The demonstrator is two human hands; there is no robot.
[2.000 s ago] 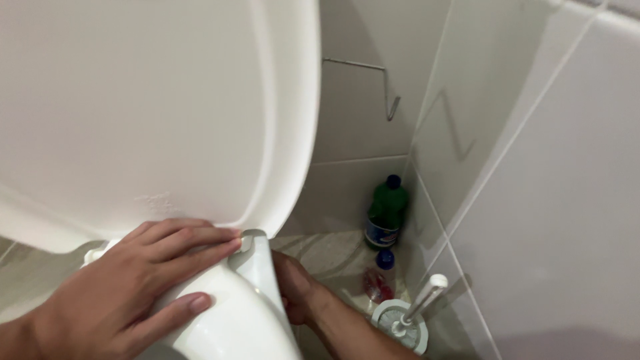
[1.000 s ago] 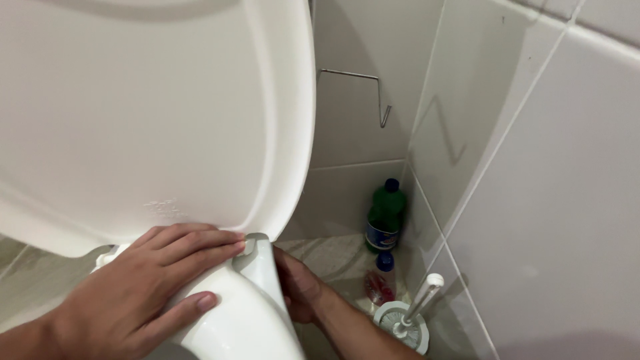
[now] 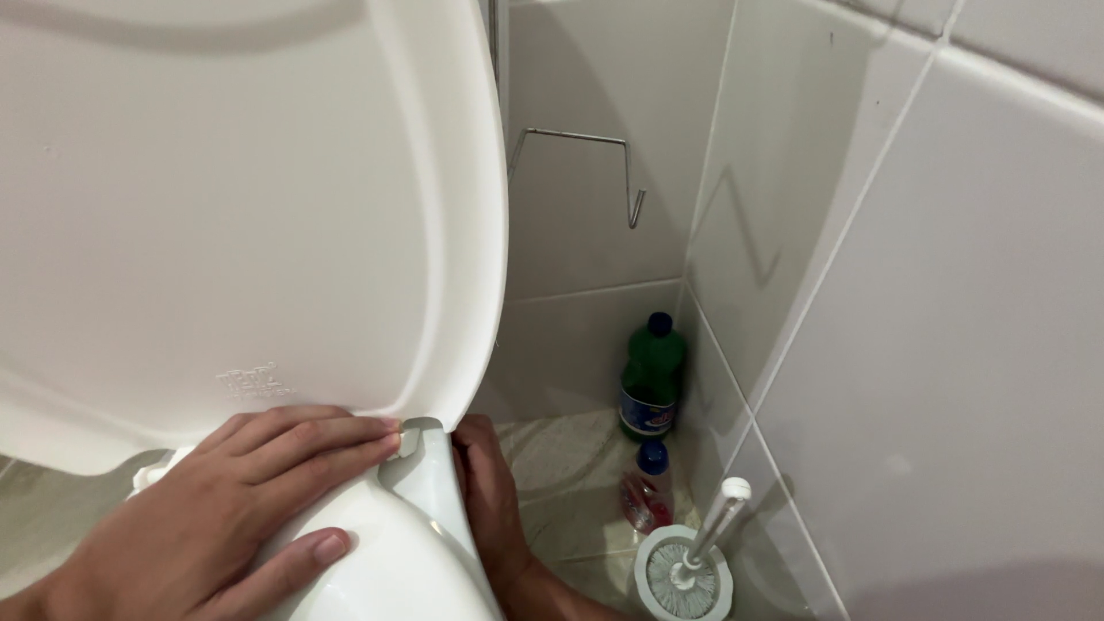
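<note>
A white toilet lid (image 3: 259, 198) stands raised at the left. Below it, my left hand (image 3: 233, 509) lies flat on the rear of the white toilet seat (image 3: 388, 552), its fingertips touching the small white hinge piece (image 3: 409, 442) at the lid's base. My right hand (image 3: 487, 483) reaches around the right outer side of the toilet bowl (image 3: 444, 492), under the hinge area; its fingers are mostly hidden behind the rim, so what they touch cannot be seen. Another white hinge part (image 3: 155, 470) shows left of my left hand.
A bent metal wire holder (image 3: 578, 135) sticks out by the tiled wall (image 3: 949, 302). In the corner on the floor stand a green bottle with a dark cap (image 3: 654, 371), a small bottle of red liquid with a blue cap (image 3: 647, 496), and a toilet brush in its holder (image 3: 686, 573).
</note>
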